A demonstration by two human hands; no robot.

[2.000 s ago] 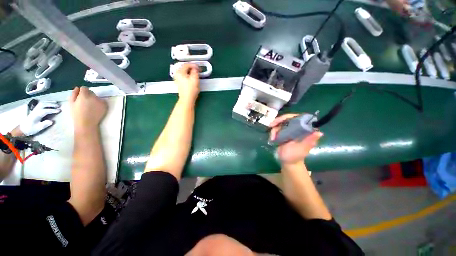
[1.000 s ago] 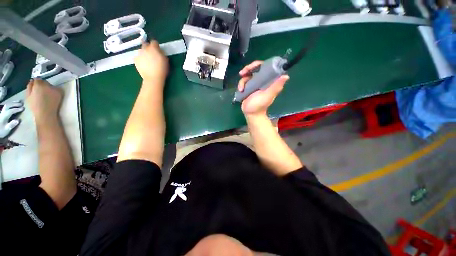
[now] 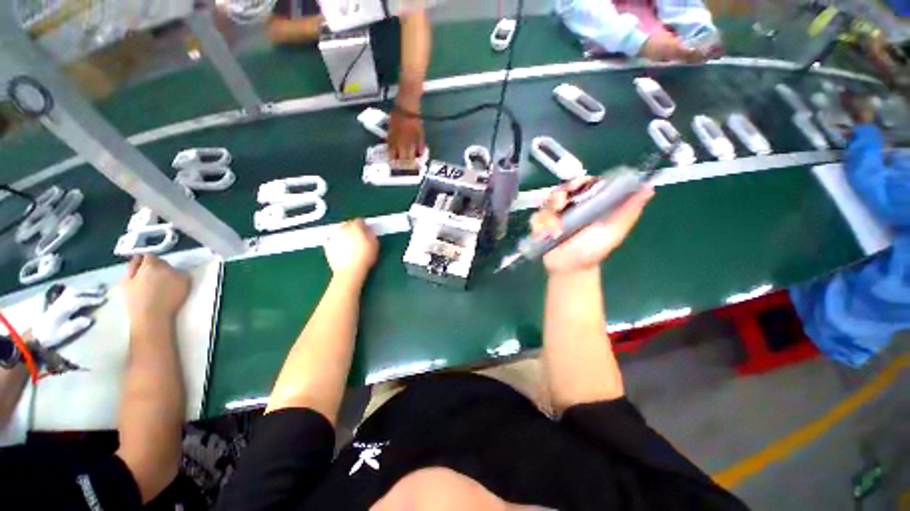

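My right hand (image 3: 589, 232) holds the grey electric screwdriver (image 3: 596, 207) right of the feeder, its thin bit pointing down-left above the green bench (image 3: 449, 329). My left hand (image 3: 351, 250) rests at the pale metal rail (image 3: 299, 238) with curled fingers; I cannot tell whether anything is inside. The white-grey screw feeder (image 3: 439, 250) stands between my hands. A pair of white loop housings (image 3: 290, 203) lies on the belt beyond my left hand, apart from it.
The green conveyor (image 3: 469, 120) carries more white housings (image 3: 556, 158). A person's hand (image 3: 406, 135) across the belt touches housings. At left are a neighbour's arm (image 3: 155, 339), white board (image 3: 90, 384) and slanted metal post (image 3: 130, 150). Blue sleeves (image 3: 848, 299) show at right.
The view has swung up, showing people across the line. My left hand has drawn back slightly from the paired housings. My right hand still holds the screwdriver, now raised and more level.
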